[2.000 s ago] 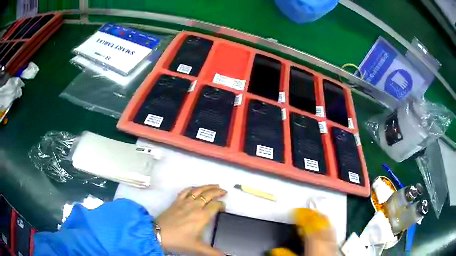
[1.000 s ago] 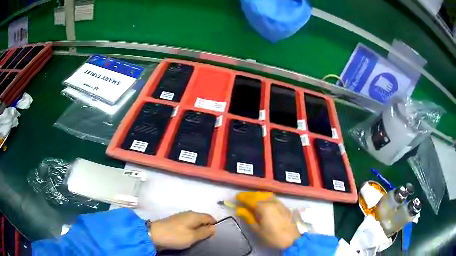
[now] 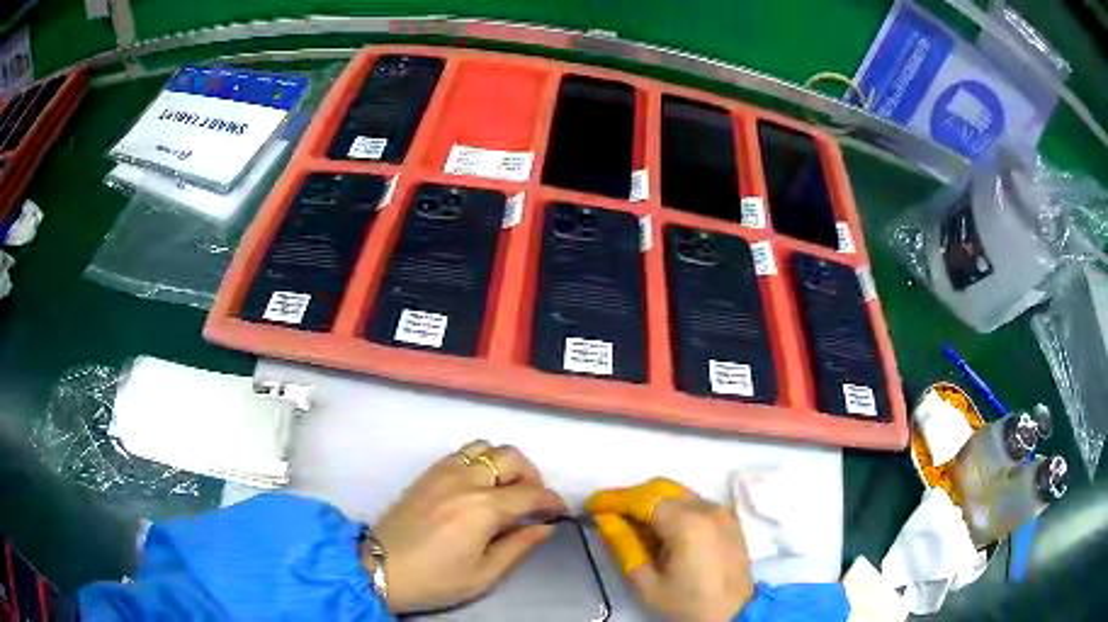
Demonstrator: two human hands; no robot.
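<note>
A smartphone (image 3: 543,581) with a greyish face and dark rim lies at the bottom edge of the view, partly cut off. My left hand (image 3: 468,529), bare with rings, holds it by its left side and upper corner. My right hand (image 3: 680,547), with orange-yellow finger cots, has its fingers bent close together at the phone's upper right corner. Whether they pinch anything is hidden. A white mat (image 3: 365,425) lies under the work. A stack of protective films (image 3: 201,419) lies left of the mat.
The salmon-red phone tray (image 3: 486,379) stands behind the mat, with one upper pocket empty. A crumpled white cloth (image 3: 766,510) lies right of my right hand. Dispenser bottles (image 3: 996,480) stand at the right. Bagged cards (image 3: 213,122) and a white tub (image 3: 984,255) flank the tray.
The phone has gone from lying crosswise to being held at its corner by my left hand. My right hand moved to that corner. The cream stick on the mat is no longer visible.
</note>
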